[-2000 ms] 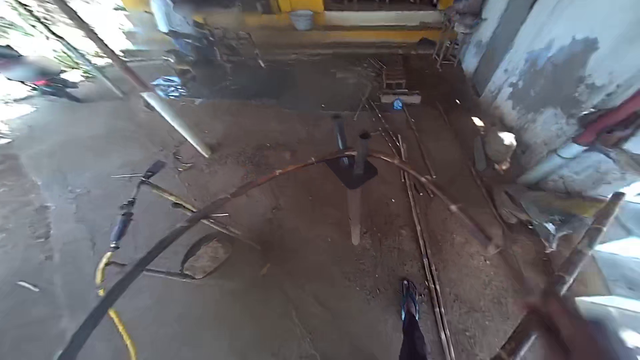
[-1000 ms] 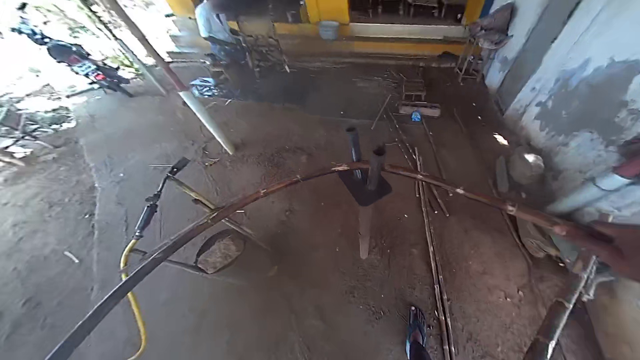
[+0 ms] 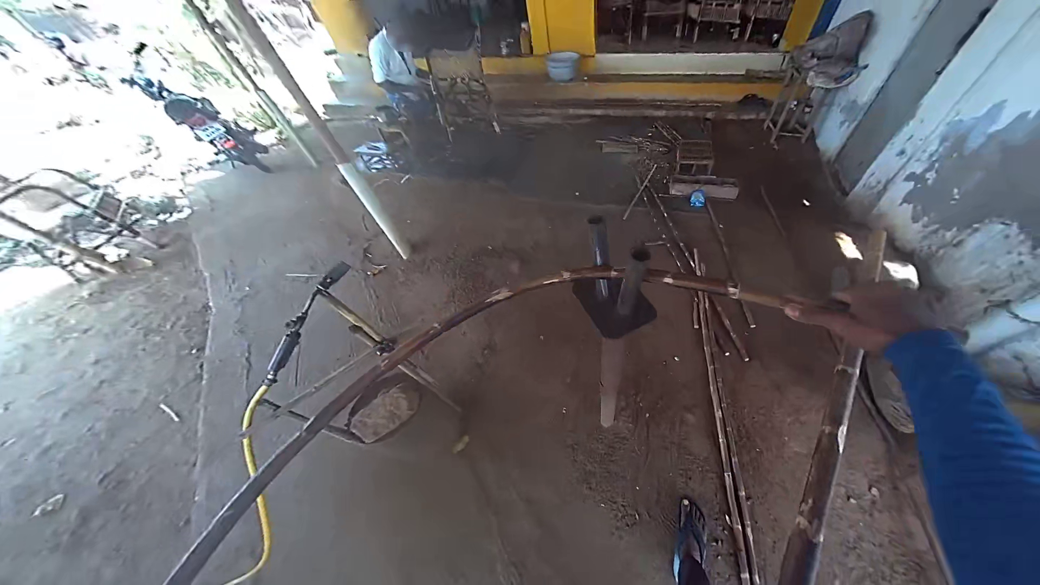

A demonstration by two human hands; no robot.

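Observation:
A long curved bamboo or cane pole [image 3: 512,291] runs from the lower left, between the two upright metal pipes [image 3: 636,280] on a post with a dark plate [image 3: 615,318], to the right. My right hand [image 3: 869,317], in a blue sleeve, is at its right end, with the thumb or a finger along the pole; how firmly it grips is unclear. A second, thicker bamboo pole [image 3: 829,443] slants up beneath that hand. My left hand is out of the picture. At the left, a gas torch [image 3: 286,349] with a yellow hose [image 3: 262,496] rests against a pole stand [image 3: 370,329].
Thin canes [image 3: 719,422] lie on the ground beside my foot [image 3: 691,532]. A slanted support post [image 3: 374,211] stands at the left. Farther back are a seated person [image 3: 394,65], a chair frame [image 3: 463,89], a bucket [image 3: 562,67] and a small wooden stool [image 3: 695,158]. A peeling wall [image 3: 959,154] borders the right.
The right part of the curved pole sat lower two seconds ago and is now higher and nearly level. My right hand and blue sleeve have come more fully into view.

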